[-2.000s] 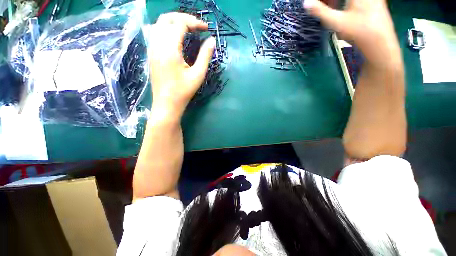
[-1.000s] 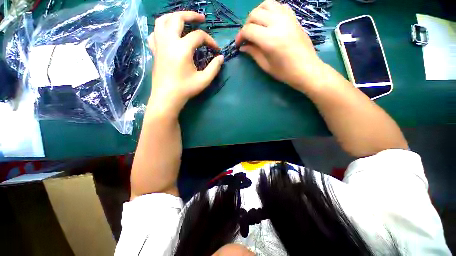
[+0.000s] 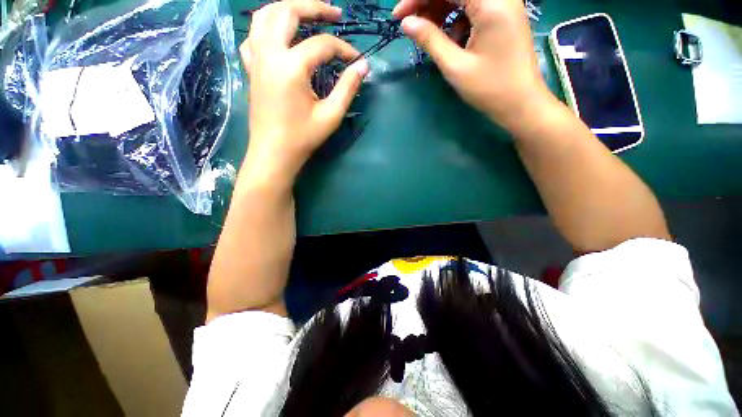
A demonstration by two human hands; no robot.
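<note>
A heap of thin dark rod-like parts [image 3: 325,77] lies on the green bench, partly hidden behind and under my left hand [image 3: 297,73]. My left thumb and index finger pinch a slim dark part [image 3: 374,47] that slants up to the right. My right hand [image 3: 480,57] is at its upper end, thumb and fingertips close together on dark parts; exactly what they grip is too small to tell. A second heap at the top edge is mostly hidden behind my right hand.
A clear plastic bag of dark parts with a white label [image 3: 106,98] lies at left. A phone [image 3: 598,81] lies right of my right hand. A metal buckle-like item [image 3: 687,47] and pale paper [image 3: 720,73] are far right. An open carton [image 3: 130,342] stands below the bench at left.
My right hand went from the right heap to beside my left fingertips, uncovering the phone, then moved slightly up. My left hand now pinches a slim part and has stayed near the left heap.
</note>
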